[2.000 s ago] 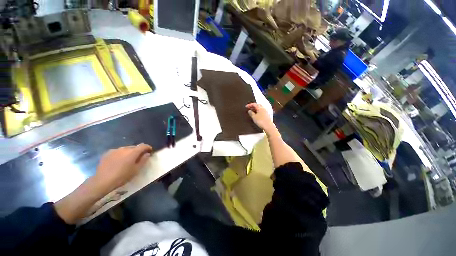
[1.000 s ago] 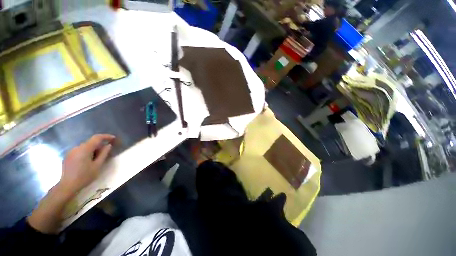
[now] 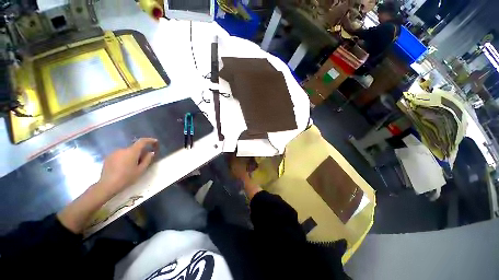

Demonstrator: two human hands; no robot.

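My left hand (image 3: 125,168) rests on the glossy dark bed, fingers loosely curled, nothing seen in it. My right hand (image 3: 241,167) is low, below the white table's front edge, at the yellow panel's left side; its fingers are dim and partly hidden, so a grip cannot be told. The large yellow panel (image 3: 295,186) lies at lower right with a dark brown piece (image 3: 335,187) on it. A brown panel pile (image 3: 262,98) lies on the white table. Teal-handled snips (image 3: 189,130) lie on the bed.
The yellow-edged clamp frame (image 3: 82,82) is at left. A dark strip (image 3: 215,87) and thin black thread lie beside the brown pile. A screen (image 3: 190,6) stands behind. A person (image 3: 378,34) works at the far right, near a red-topped box (image 3: 335,74).
My right hand has moved from the brown pile down to the yellow panel's left side. The panel is spread further right, showing a brown piece on it. The camera view has shifted.
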